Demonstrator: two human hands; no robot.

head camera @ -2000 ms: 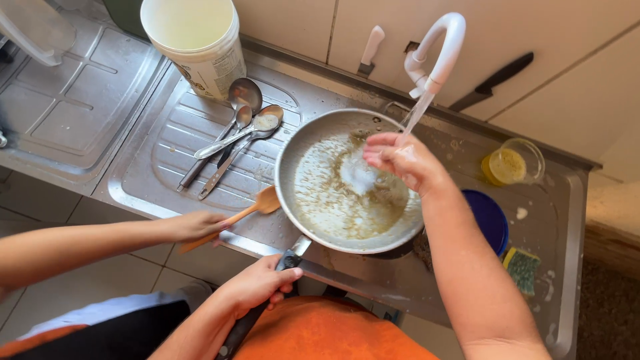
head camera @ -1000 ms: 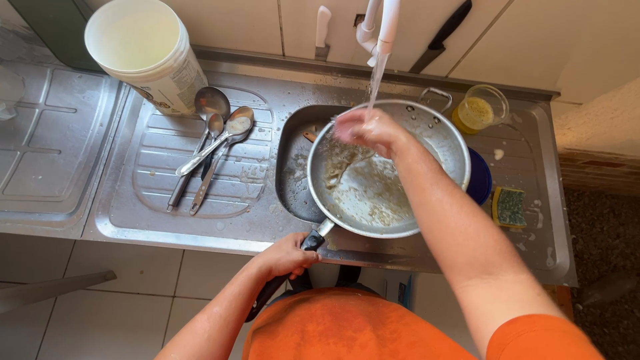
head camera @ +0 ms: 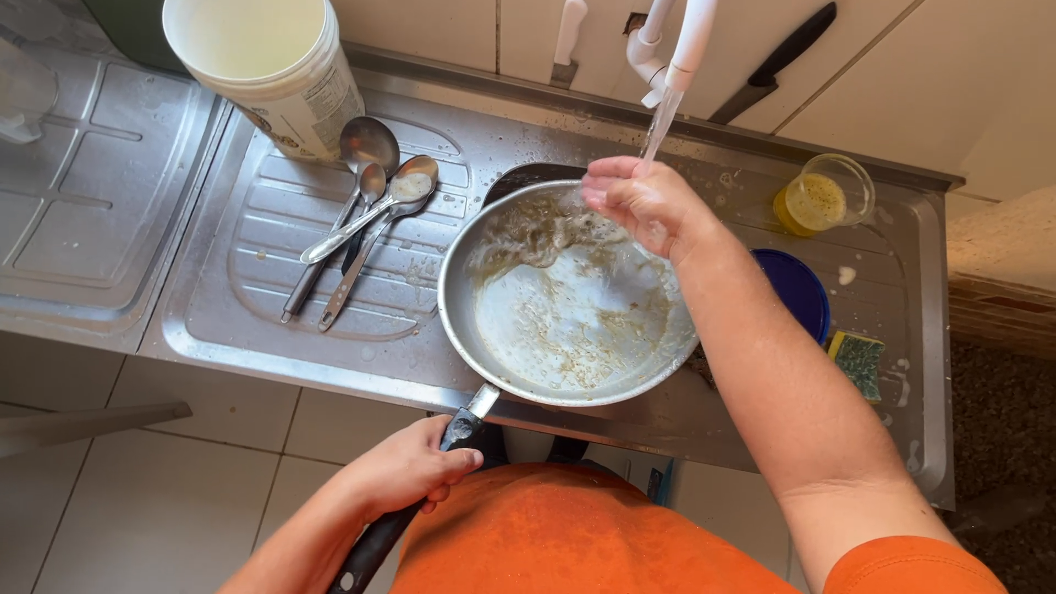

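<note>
My left hand [head camera: 412, 466] is closed around the black handle of a metal frying pan [head camera: 569, 330], near where it joins the pan. The pan lies over the sink basin [head camera: 528, 173], with murky water and brownish residue inside. Above the pan's far rim, my right hand [head camera: 639, 202] is bent under the water running from a white faucet [head camera: 691, 49]. It holds nothing that I can see, and its fingers are partly curled.
Left of the pan, a ladle [head camera: 369, 144] and several spoons lie on the drainboard beside a white plastic bucket [head camera: 322, 107]. On the right are a cup of yellow liquid [head camera: 817, 198], a blue lid [head camera: 792, 289] and a sponge [head camera: 858, 363]. Two knives, one black-handled [head camera: 792, 49], one white-handled [head camera: 569, 33], are at the wall.
Two seconds ago another person's hand held a wooden spatula left of the pan; that hand is gone. The water in the pan has shifted and more of its bottom shows.
</note>
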